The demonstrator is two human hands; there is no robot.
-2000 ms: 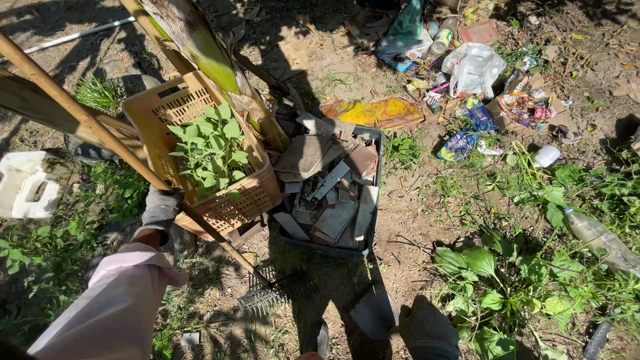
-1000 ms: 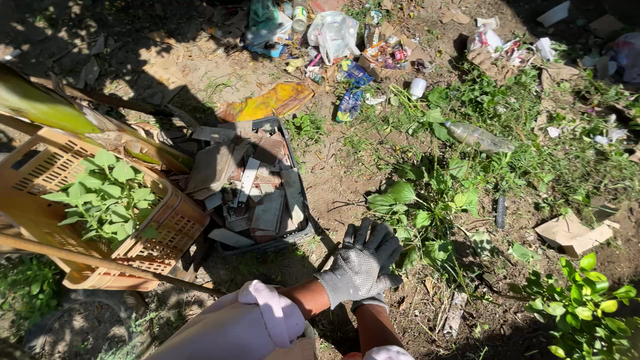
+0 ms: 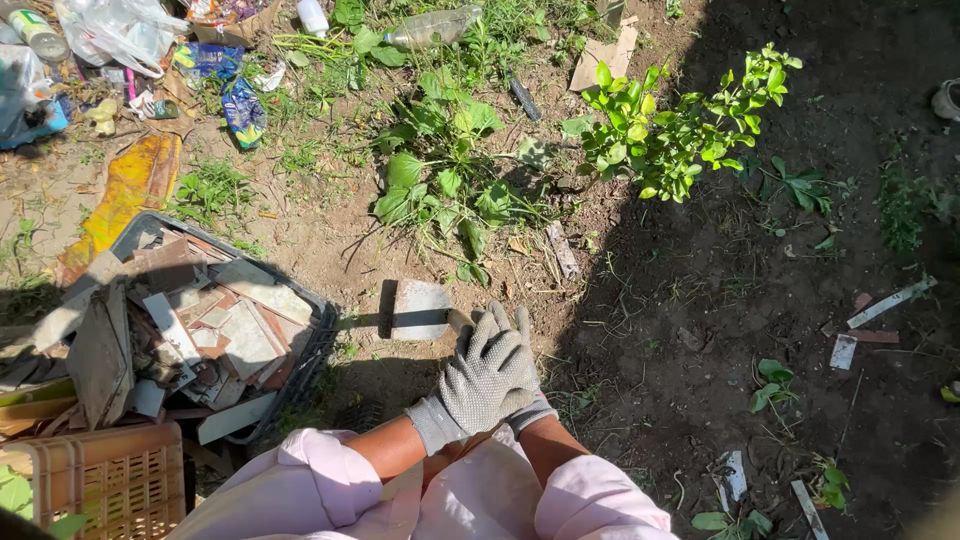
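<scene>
My left hand (image 3: 480,379), in a grey dotted work glove, lies over my right hand (image 3: 528,386), its fingers extended and no tool visibly in its grasp. My right hand, gloved alike, is partly covered, so its grip is hidden. Just beyond the fingertips shows a short part of a tool's wooden handle (image 3: 459,321), joined to a flat metal blade (image 3: 420,310) at the soil. Both hands are above this tool; the rest of its handle is hidden beneath them. To the left stands a dark plastic crate (image 3: 319,330) heaped with broken tile pieces (image 3: 247,337).
An orange plastic crate (image 3: 127,469) stands lower left. Plastic bags (image 3: 112,30) and wrappers (image 3: 244,112) lie upper left, near a plastic bottle (image 3: 435,26). Leafy weeds (image 3: 450,180) grow ahead, with a green shrub (image 3: 667,127) beyond. Tile fragments (image 3: 892,301) lie on the right.
My left hand has let go of the wooden pole it held beside the orange crate and now lies over my right hand. The view has swung right.
</scene>
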